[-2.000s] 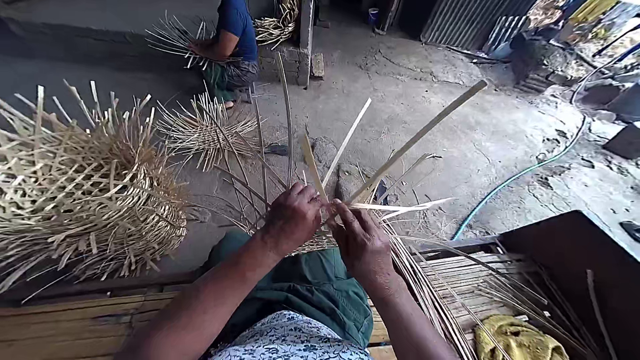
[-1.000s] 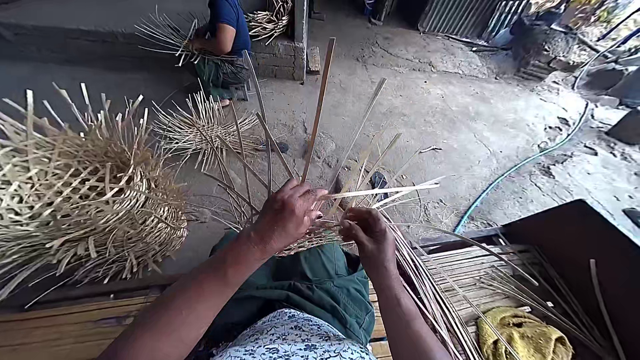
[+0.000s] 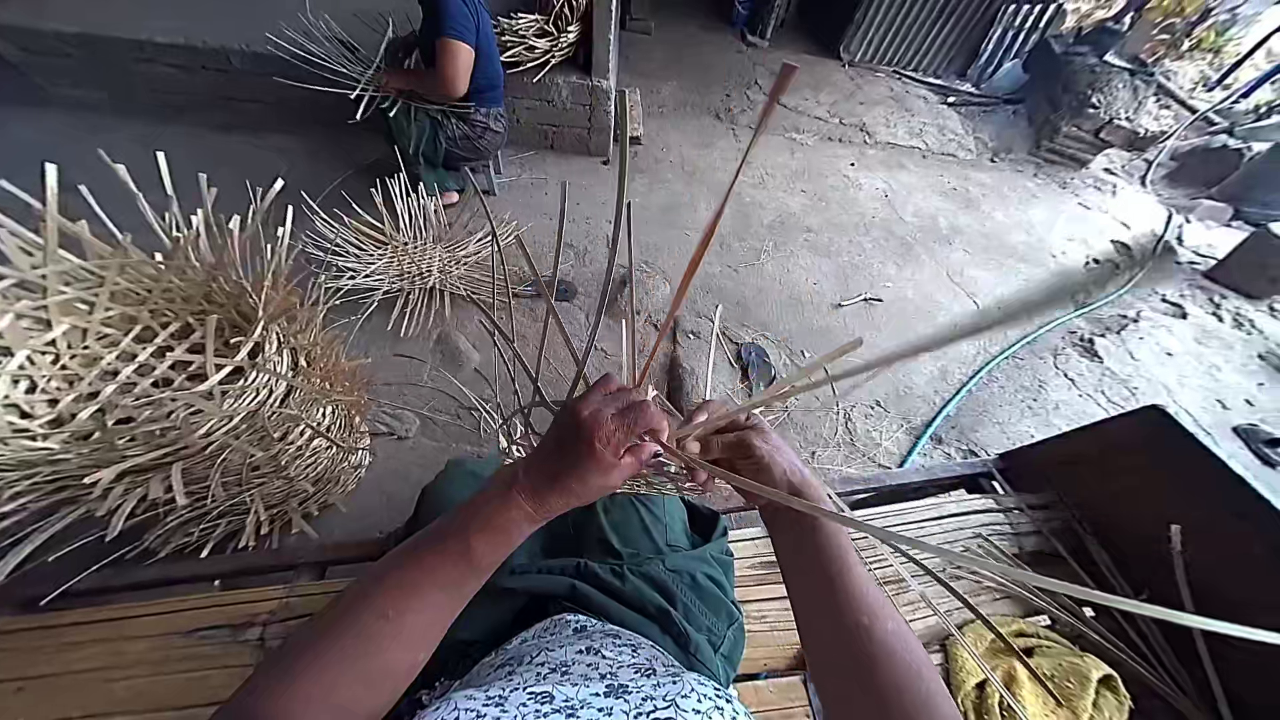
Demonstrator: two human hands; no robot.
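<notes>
Just beyond my knees, a partly woven piece of split-bamboo strips (image 3: pixel 660 482) lies under my hands, its long loose strips fanning up and outward. My left hand (image 3: pixel 600 440) is closed on the weave and strips at its edge, fingertips pinching. Close beside it on the right, my right hand (image 3: pixel 745 450) grips pale strips between thumb and fingers. One long pale strip (image 3: pixel 930 545) runs from between the hands over my right forearm to the lower right. Another strip, blurred, points to the upper right. The hands hide most of the woven part.
A large pile of woven bamboo pieces (image 3: pixel 190 400) stands at left, a smaller woven piece (image 3: pixel 420 255) beyond it. A seated person (image 3: pixel 460 60) handles strips. At right are the bamboo bench (image 3: pixel 780 590), a yellow cloth (image 3: pixel 1040 670), a dark panel (image 3: pixel 1150 510) and a green hose (image 3: pixel 1020 345).
A long pale strip now crosses my right forearm, where earlier frames show none. My right hand has turned and closed in beside my left hand.
</notes>
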